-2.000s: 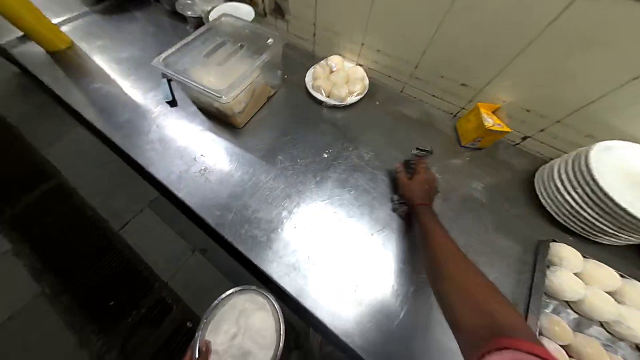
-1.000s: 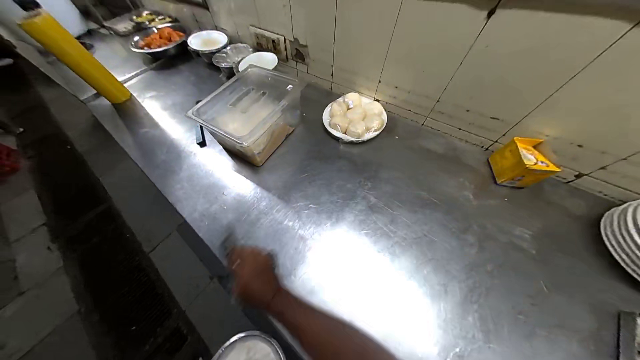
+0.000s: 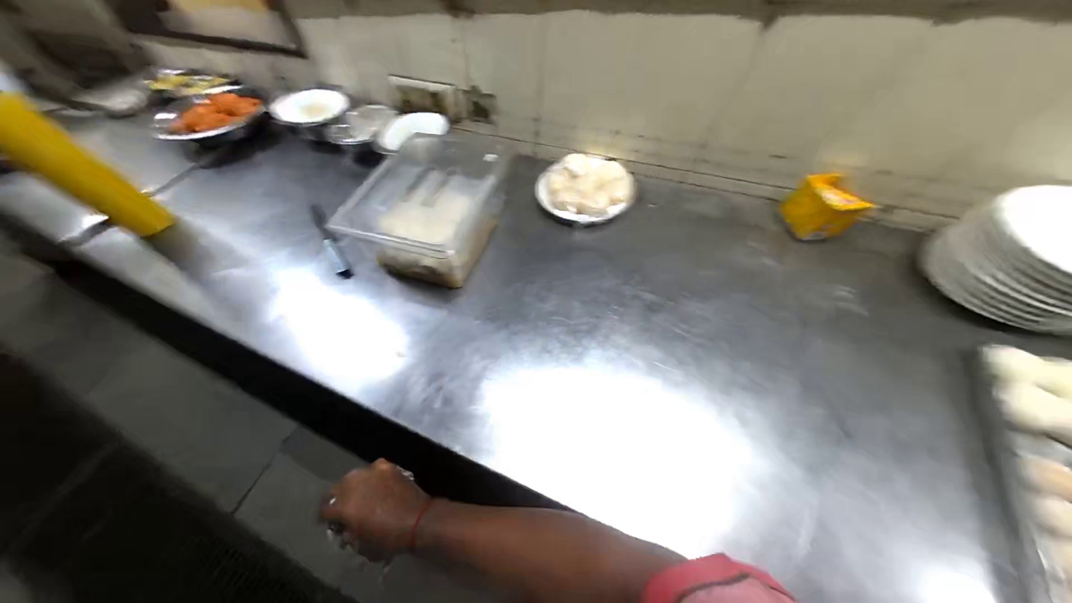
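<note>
My right hand point(image 3: 377, 511), with a red thread at the wrist and a red sleeve, is past the front edge of the steel counter point(image 3: 695, 335), above the floor. Its fingers are closed around a small crumpled, partly shiny thing, mostly hidden; I cannot tell whether it is cloth or plastic. My left hand is out of view. A lidded clear plastic container point(image 3: 427, 209) holds something pale. Beside it lies a knife point(image 3: 335, 251). Pale dough balls point(image 3: 586, 184) sit on a white plate point(image 3: 546, 197) near the wall.
A yellow carton point(image 3: 821, 208) stands by the tiled wall. At the right are stacked white plates point(image 3: 1005, 260) and a tray point(image 3: 1001, 469) of dough balls. Back left are a bowl of orange food point(image 3: 213, 113), other bowls point(image 3: 310, 107) and a yellow post point(image 3: 75, 167).
My right hand has moved from the countertop, where it pressed a dark crumpled thing, to beyond the front edge. The bowl of white powder at the bottom has left view as the view shifted.
</note>
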